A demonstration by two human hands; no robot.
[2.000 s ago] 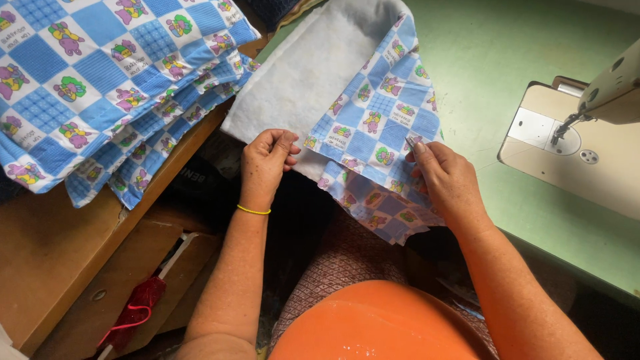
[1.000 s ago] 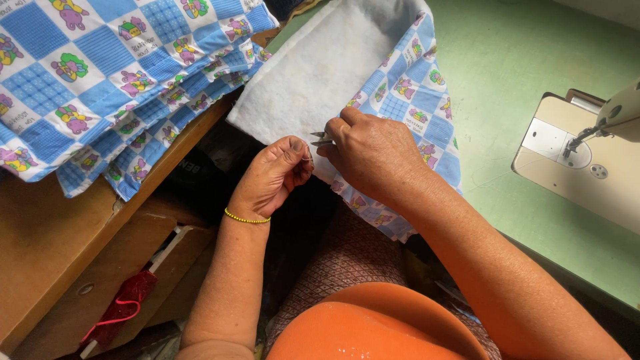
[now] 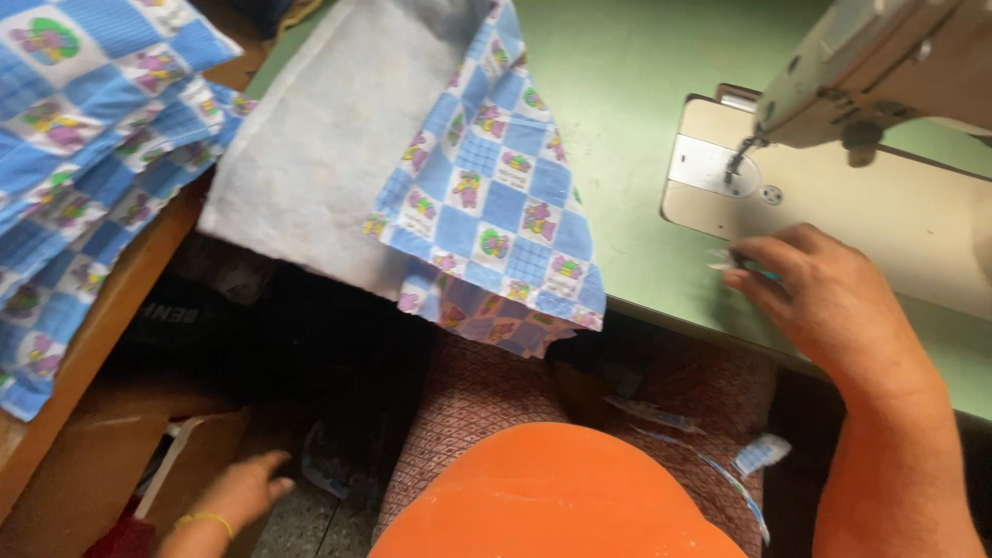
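Note:
A blue-and-white checked fabric piece with a printed animal pattern [image 3: 496, 186] lies folded over its pale grey-white backing [image 3: 310, 147], at the front edge of the green table. Neither hand touches it. My right hand [image 3: 821, 287] is over the table just in front of the sewing machine's base, its thumb and fingers closed on small thread snips [image 3: 722, 260], which are blurred. Low on the left, my left hand [image 3: 244, 488], with a yellow bracelet at the wrist, hangs with fingers apart and nothing in it, above the floor and beside a wooden drawer.
The sewing machine [image 3: 876, 85] stands at the right, its needle and presser foot over a metal plate [image 3: 701, 167]. More checked fabric [image 3: 101, 147] is piled on a wooden surface at the left. Fabric scraps [image 3: 763, 453] lie on my lap. The table edge [image 3: 682, 329] runs above my legs.
Both hands have left the fabric, where they were close together a second ago. My right hand has moved right with the snips; my left hand has dropped down and left. The view has shifted.

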